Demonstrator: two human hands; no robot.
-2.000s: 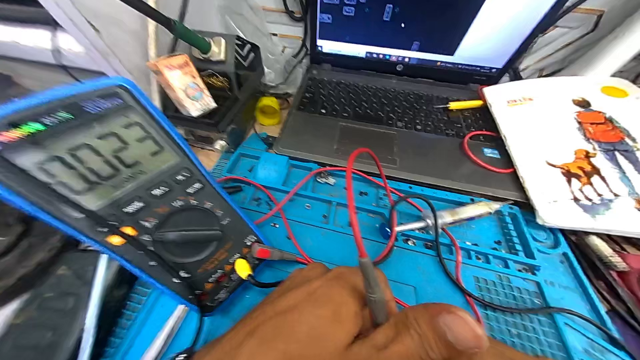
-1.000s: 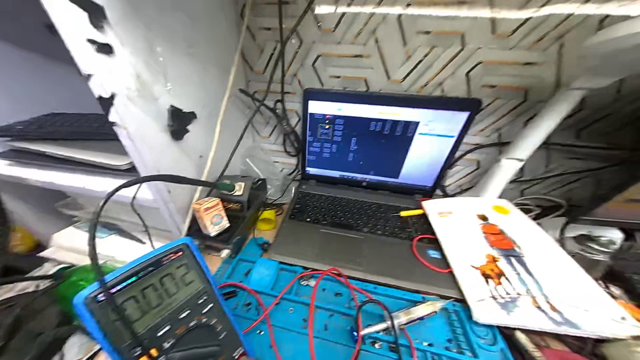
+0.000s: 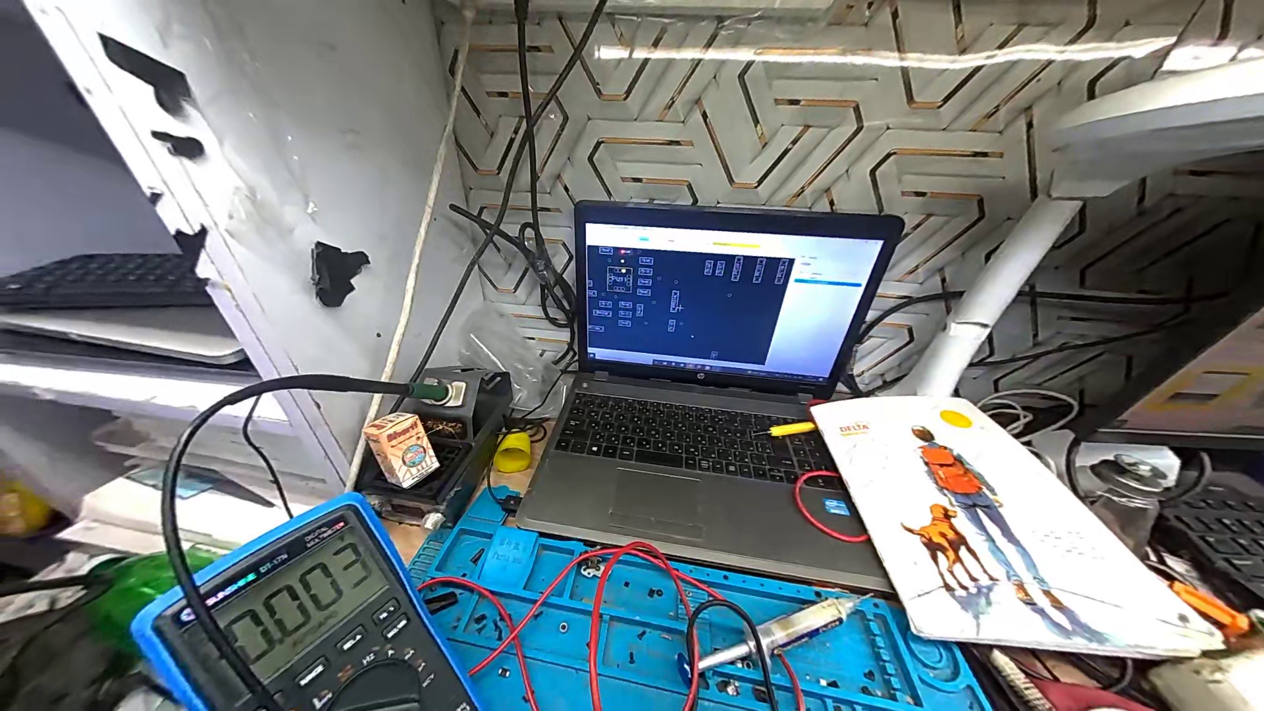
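Neither of my hands shows in the head view now. At the lower left a blue-cased digital multimeter (image 3: 316, 612) stands tilted, its display lit with digits. Its red test lead (image 3: 597, 592) and a black lead (image 3: 755, 632) loop over the blue silicone repair mat (image 3: 553, 642). A syringe (image 3: 780, 632) lies on the mat under the black lead. Behind the mat an open laptop (image 3: 642, 494) shows a board layout on its screen. A yellow-handled probe (image 3: 790, 429) rests over the keyboard's right side, near a notebook (image 3: 987, 553) with a printed person and dog.
A small box (image 3: 401, 450) sits on a black soldering station (image 3: 474, 395) left of the laptop. A yellow cap-like object (image 3: 513, 452) is beside it. A black cable (image 3: 178, 474) arches over the multimeter. A white lamp arm (image 3: 987, 286) rises at the right.
The view has tilted up. A hand with a red-lead probe showed over the mat two seconds ago; no hand shows now. The multimeter reading has dropped.
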